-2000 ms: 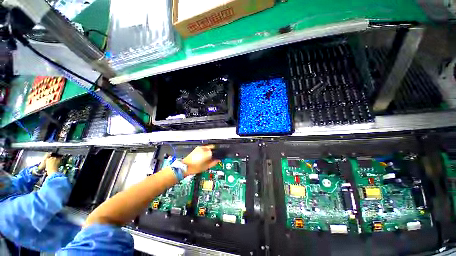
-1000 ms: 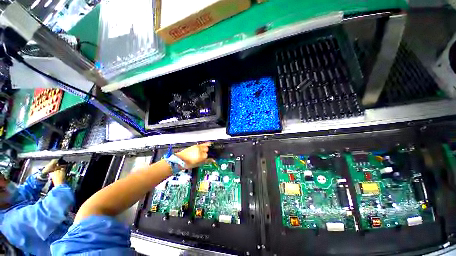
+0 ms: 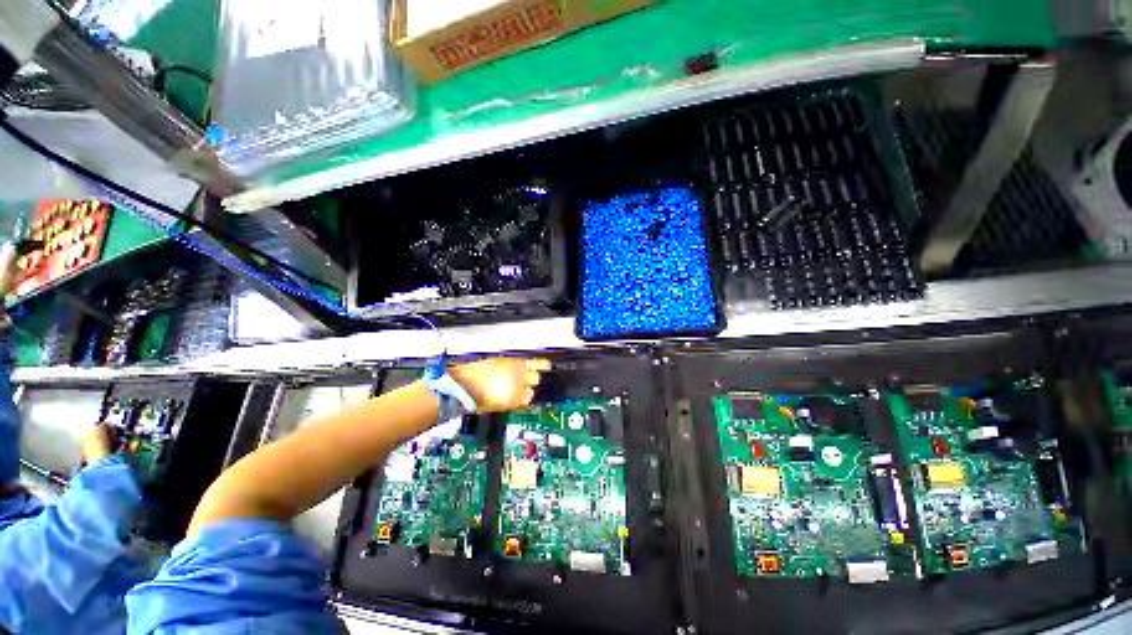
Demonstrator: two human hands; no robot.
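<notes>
My left hand, with a light blue band on the wrist, is over the top edge of the left black carrier. Its fingertips are above the upper part of a green circuit board; whether they hold a part cannot be told against the dark frame. A second green board lies to its left, partly under my wrist. My right hand is not in view.
Another carrier with two boards is on the right. Behind the rail are a black component bin, a blue component tray and rows of long black parts. Another worker's blue sleeve is at the left.
My left hand stays near the board's top edge, with its fingers in a slightly different pose. The camera view has shifted a little. The other worker's arms have moved apart at the left.
</notes>
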